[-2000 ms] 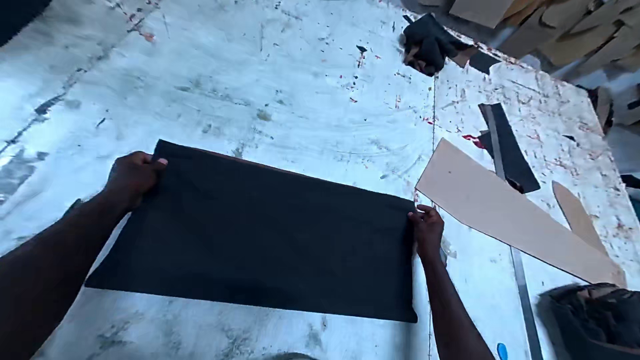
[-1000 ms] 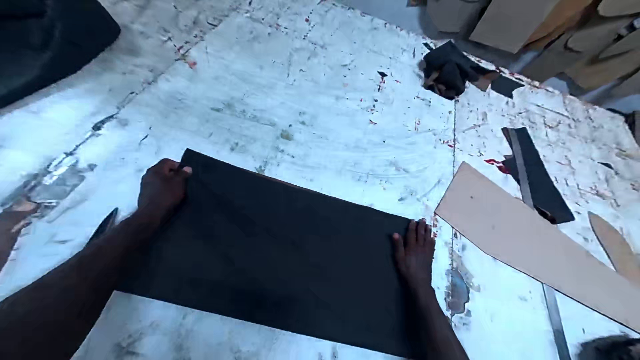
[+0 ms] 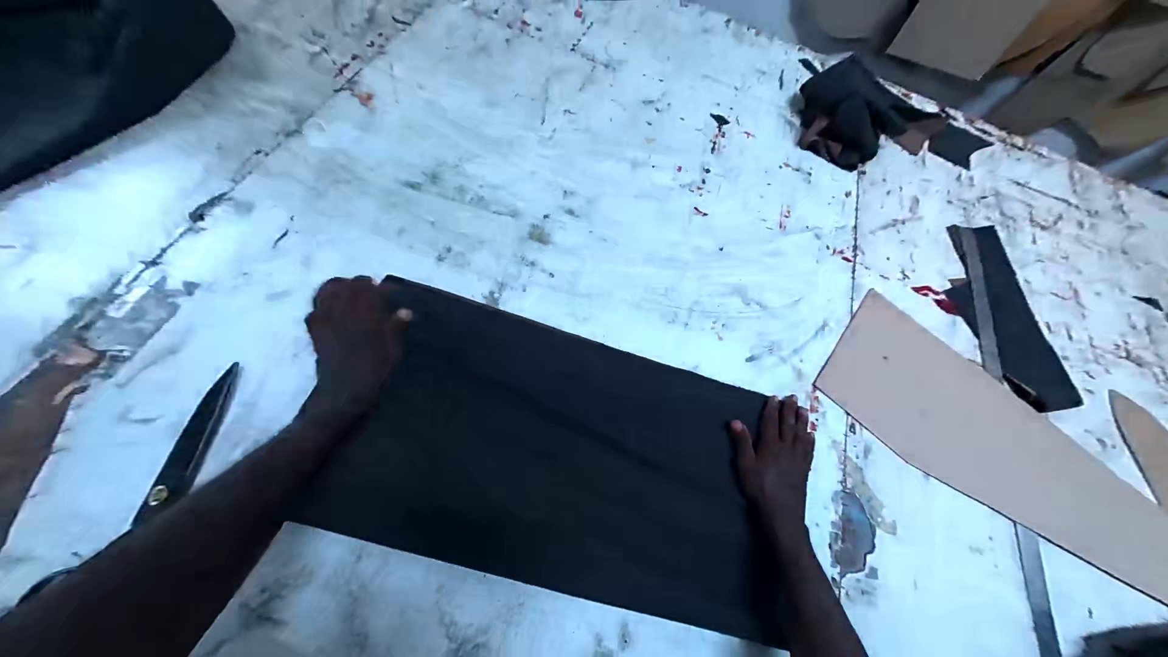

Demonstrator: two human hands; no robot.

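Observation:
A black fabric piece (image 3: 547, 456), roughly rectangular, lies flat on the worn white table (image 3: 584, 219). My left hand (image 3: 356, 338) is at its upper left corner, fingers curled over the edge; whether it pinches the cloth is hard to tell. My right hand (image 3: 776, 452) rests flat on the right end, fingers extended near the upper right corner. Dark scissors (image 3: 196, 438) lie left of the fabric, their handles partly hidden by my left forearm. A tan pattern piece (image 3: 985, 447) lies just right of my right hand.
Black cloth (image 3: 91, 73) covers the upper left. A crumpled dark scrap (image 3: 844, 109) sits near the far edge. Toward the right are a dark strip (image 3: 1022, 328), a metal ruler (image 3: 1036, 589) partly under the pattern, and another tan piece (image 3: 1141, 438). Brown pattern pieces (image 3: 967, 36) stand beyond the table.
My right hand has gone from holding the fabric's right edge to lying flat on it. The view has shifted left, showing more of the scissors and the black cloth.

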